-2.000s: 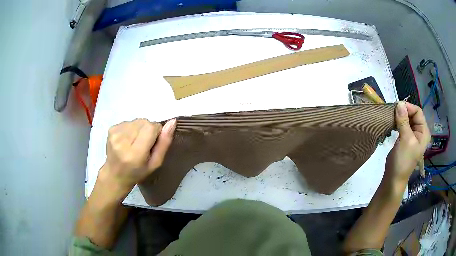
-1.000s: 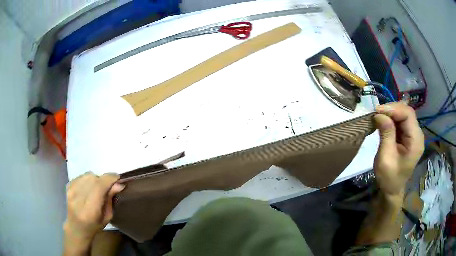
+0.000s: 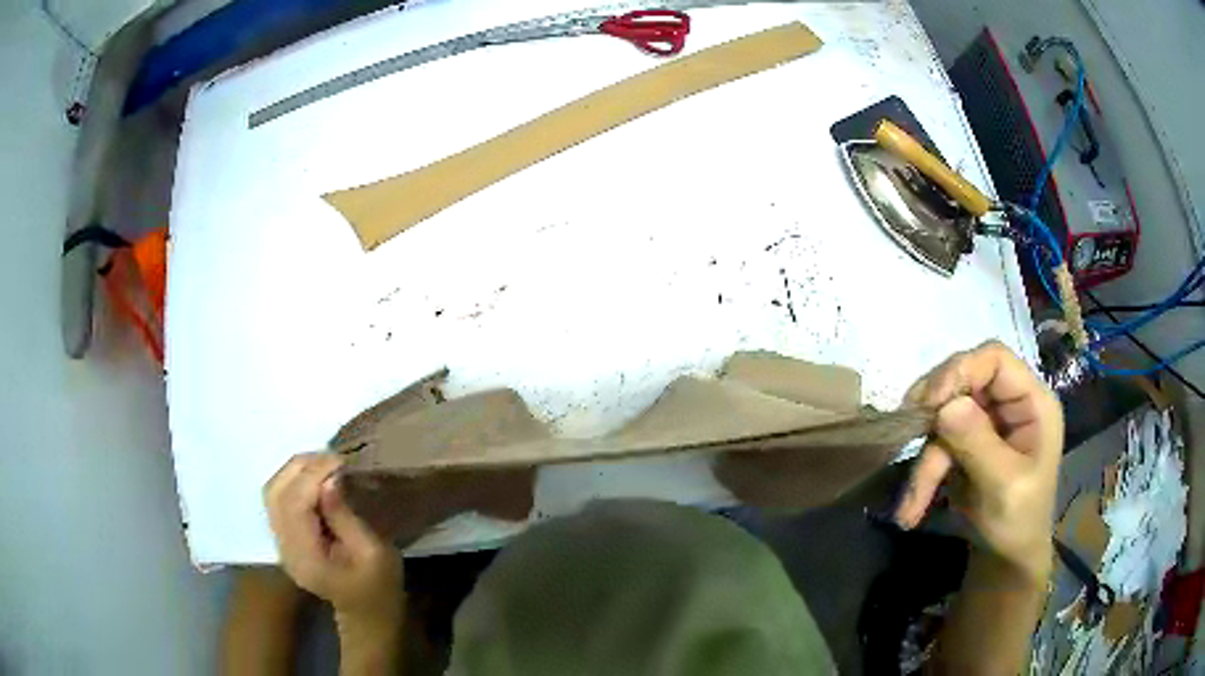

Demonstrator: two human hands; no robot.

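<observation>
A brown garment piece (image 3: pixel 687 420) is stretched between my hands over the front edge of the white table (image 3: pixel 568 317). A taut line runs across it, with curved flaps lying beyond that line and hanging on the near side. My left hand (image 3: pixel 324 528) pinches its left end. My right hand (image 3: pixel 991 436) pinches its right end between thumb and fingers. The green cap brim hides part of the near side.
The iron (image 3: pixel 912 205) sits at the right on a dark rest (image 3: pixel 859 128). A tan template (image 3: pixel 568 130), red-handled scissors (image 3: pixel 648 32) and a grey ruler (image 3: pixel 357 90) lie further back. A red and black box (image 3: pixel 1057 172), blue hoses and white scraps (image 3: pixel 1143 528) are at the right.
The garment piece has turned from hanging toward me to having flaps beyond the taut line. My left hand has moved right and slightly up; my right hand has moved left and down.
</observation>
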